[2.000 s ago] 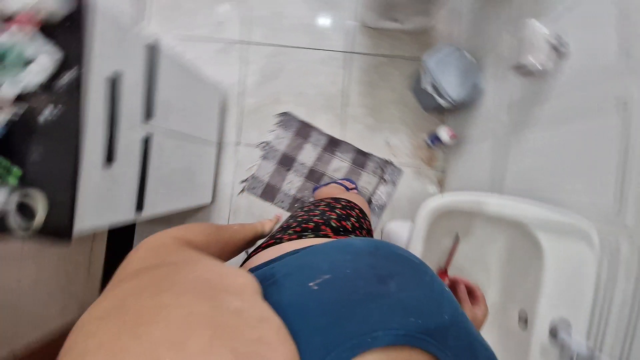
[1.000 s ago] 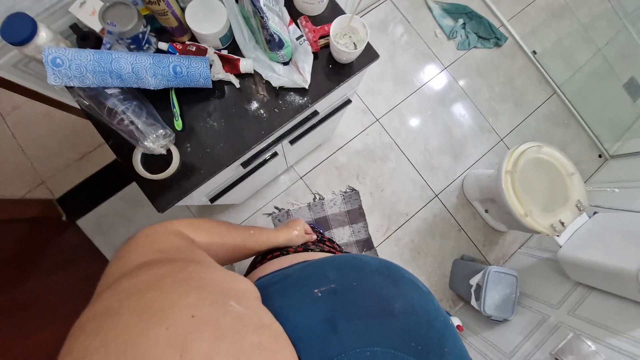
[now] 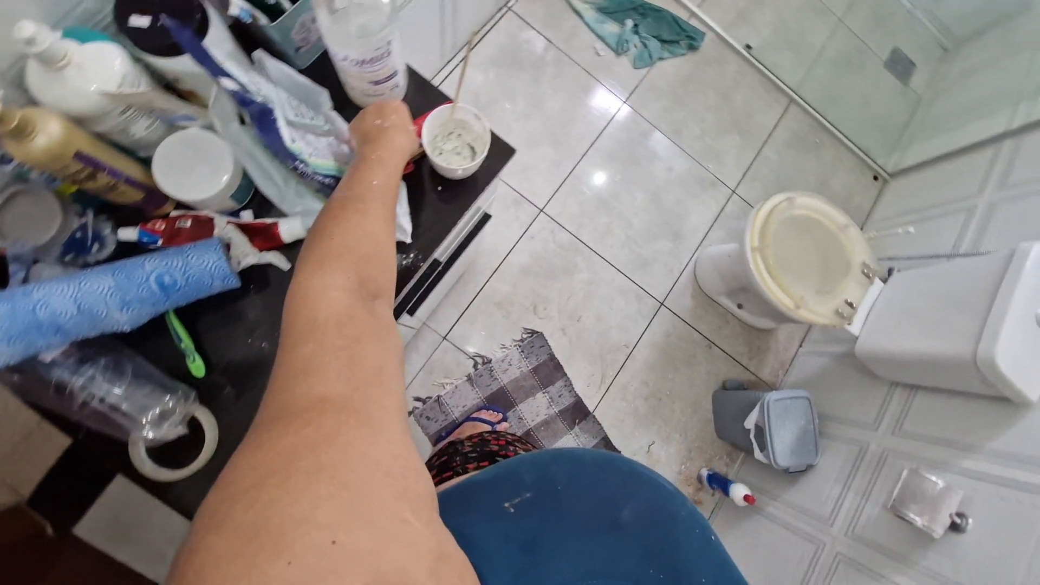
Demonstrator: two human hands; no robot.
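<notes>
My left hand (image 3: pixel 383 130) reaches across the dark countertop at upper middle, its fingers curled and largely hidden beyond the knuckles. It is beside a red object (image 3: pixel 422 122), whose kind I cannot make out; whether the hand grips it is unclear. Touching this area is a white cup (image 3: pixel 456 140) with a pale, speckled mixture and a thin stick standing in it. A clear plastic bottle (image 3: pixel 366 57) stands just behind the hand. Plastic packaging (image 3: pixel 272 122) lies to its left. My right hand is out of view.
Bottles, a white jar (image 3: pixel 197 168), a toothpaste tube (image 3: pixel 195 230), a blue patterned roll (image 3: pixel 122 296), a green toothbrush (image 3: pixel 186 345) and a tape roll (image 3: pixel 173 444) crowd the counter. A toilet (image 3: pixel 800 258), grey bin (image 3: pixel 772 426) and checked rug (image 3: pixel 536 390) are to the right.
My left hand has moved from beside my patterned shorts up to the counter by the white cup. My right hand, seen over the sink with a red-handled tool two seconds ago, is out of view.
</notes>
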